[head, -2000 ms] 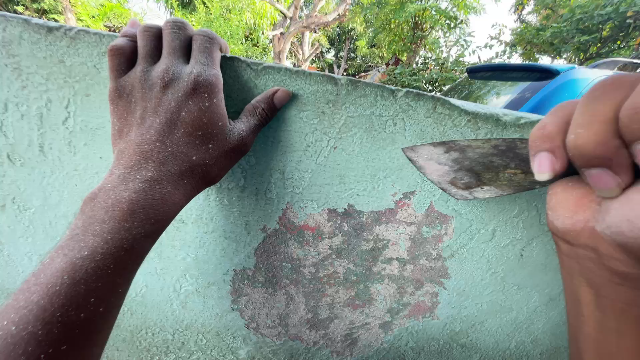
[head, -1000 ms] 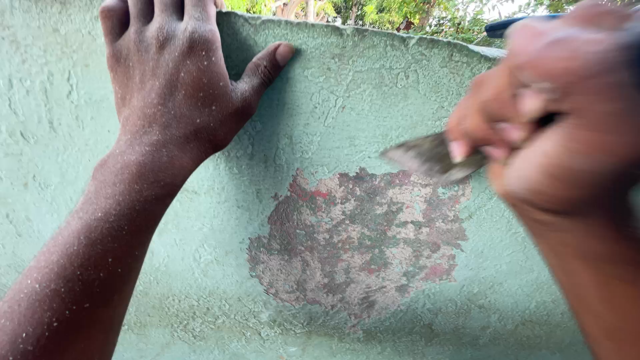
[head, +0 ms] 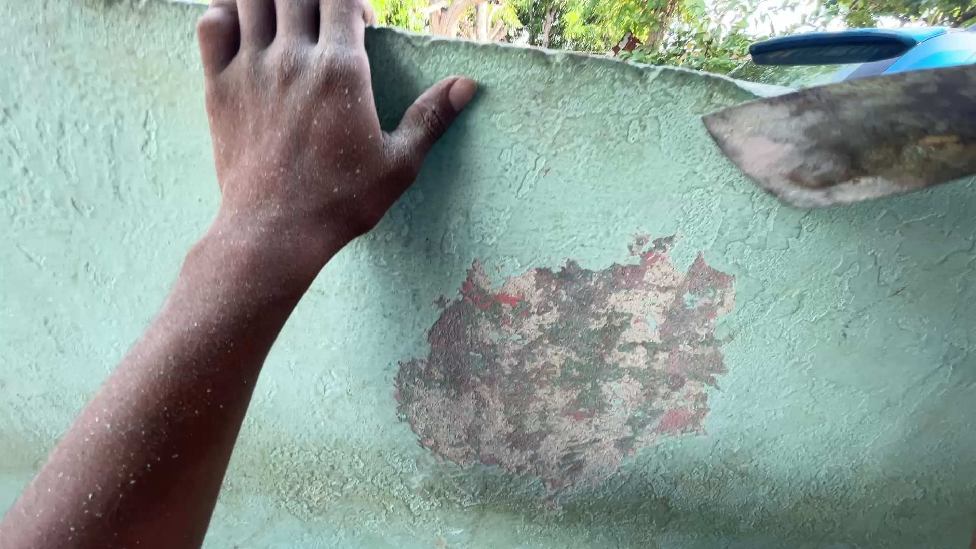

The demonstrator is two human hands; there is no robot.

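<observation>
My left hand (head: 305, 130) is hooked over the top edge of a green painted wall (head: 320, 412). Its fingertips are hidden behind the edge, and the thumb lies against the near face. Pale specks dot the hand and forearm. A worn, stained metal blade (head: 846, 137) comes in from the right, near the wall's upper right part; its handle is out of frame. My right hand is not in view. Right of and below my left hand, a patch of stripped paint (head: 564, 366) shows grey, pinkish and red layers with ragged edges.
Beyond the wall's uneven top edge stand green trees (head: 686, 30). Part of a blue vehicle (head: 942, 53) with a dark projecting part (head: 831, 47) shows at the upper right. The wall's surface is rough, with raised paint ridges.
The blade, held by my right hand in both earlier frames, was at the patch's upper right edge one second ago. It is now up and to the right, and that hand has left the view.
</observation>
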